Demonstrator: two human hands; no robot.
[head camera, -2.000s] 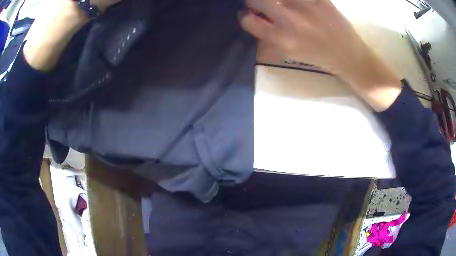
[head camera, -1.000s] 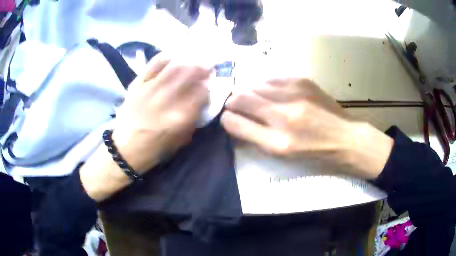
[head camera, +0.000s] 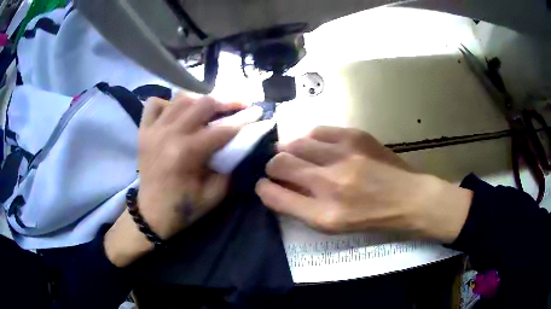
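The pale garment body (head camera: 90, 157) with black strips lies bunched at the left. A dark fabric panel (head camera: 241, 241) hangs from the hands over the table's front edge. My left hand (head camera: 181, 163), with a black bead bracelet, holds a folded pale part of the cloth. My right hand (head camera: 338, 181) pinches the dark panel's edge between thumb and fingers. The presser foot area (head camera: 279, 87) is just beyond the fingertips, under the machine head (head camera: 241, 18). The hands partly hide the fabric edges, and the needle tip cannot be made out.
Scissors with dark red handles (head camera: 525, 145) lie at the right on the cream machine bed (head camera: 423, 90). A printed scale (head camera: 338, 253) runs along the front table edge. Pink material (head camera: 485, 282) shows low at the right. Green material (head camera: 37, 8) is at the upper left.
The dark cloth no longer covers the middle view; the pale garment and machine head now show. Both hands have come together at the fabric edges before the presser foot.
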